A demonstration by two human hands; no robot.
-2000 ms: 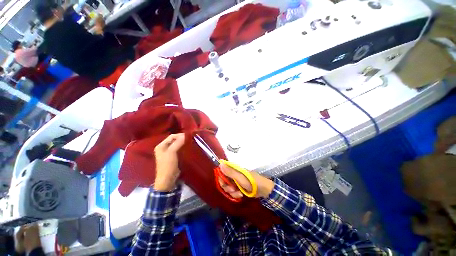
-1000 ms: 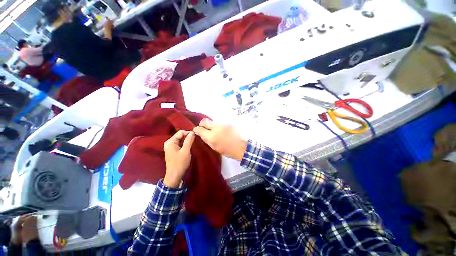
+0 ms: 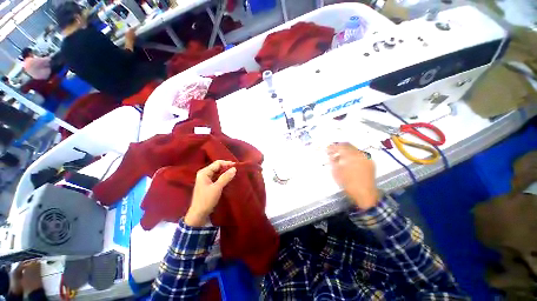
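The dark red garment lies spread on the white table, with one part hanging over the front edge and a small white label on top. My left hand pinches the garment at a raised edge. My right hand is off the garment, over the table right of the needle area, slightly blurred. A small dark tip shows beside its fingers; whether they grip the dark snips is not clear. Scissors with red and yellow handles lie on the table, right of my right hand.
The sewing machine stands behind. Dark cords cross the table's front edge. Red garments and a pink-white bundle lie in the trough. A grey motor end is at left. A person sits beyond.
The scissors went from my right hand to the table. My right hand then pinched the garment beside my left, and has now moved right to where the snips lay. My left hand stays on the garment.
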